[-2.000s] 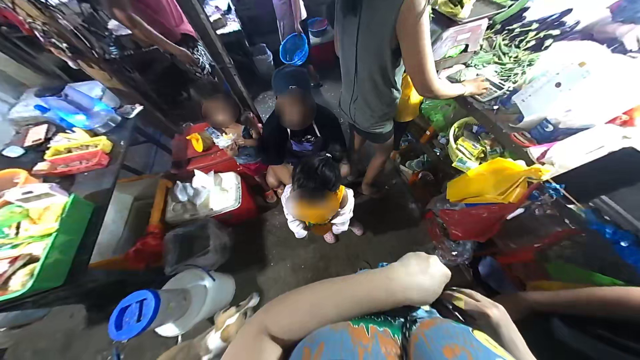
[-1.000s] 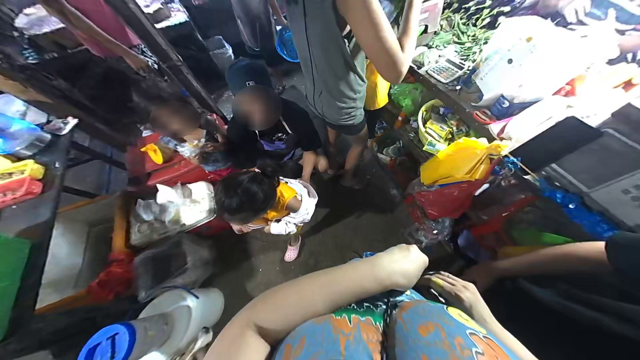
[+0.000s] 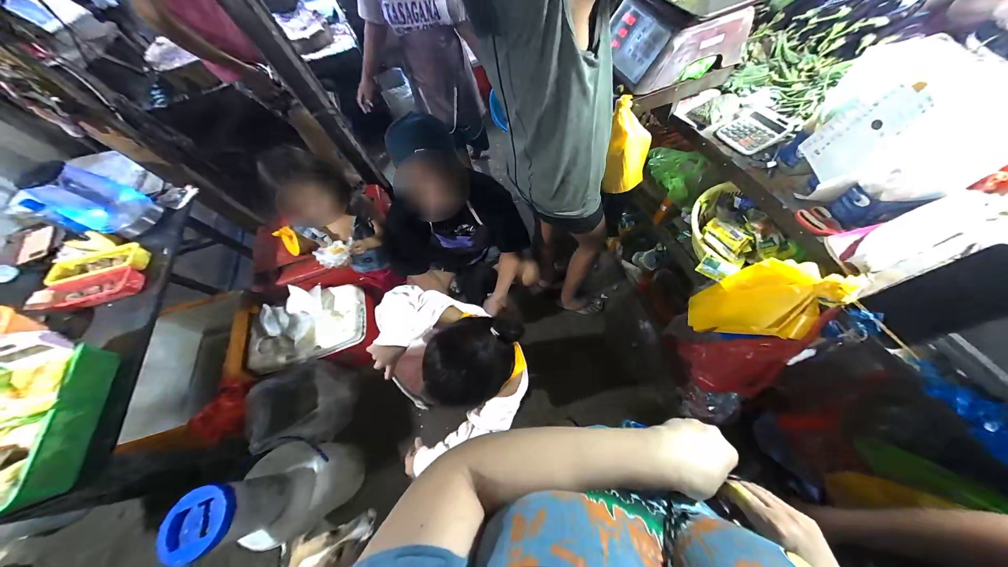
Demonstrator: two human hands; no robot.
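My left hand [image 3: 697, 457] is curled into a fist over my lap, its forearm crossing above the blue and orange patterned cloth [image 3: 575, 531] on my legs. Nothing shows in the fist, though its palm side is hidden. My right hand [image 3: 776, 520] lies just below and right of it, beside the cloth; its fingertips are partly hidden, so whether it holds anything cannot be told. Just beyond my left forearm, a small child [image 3: 468, 358] in white and yellow bends over. Another person's forearm [image 3: 906, 531] reaches in from the right edge, near my right hand.
A seated person in a cap [image 3: 465, 220] and a standing person [image 3: 551, 110] are ahead. At left are a blue-lidded container [image 3: 197, 524], a white tub [image 3: 354, 311] and a green crate [image 3: 75, 425]. A calculator [image 3: 752, 131], red scissors [image 3: 817, 221] and yellow bag [image 3: 756, 303] are at right.
The small child has turned away and now bends forward, an arm reaching toward my left forearm. The standing person's arm has risen from the greens on the counter. My hands keep about the same pose.
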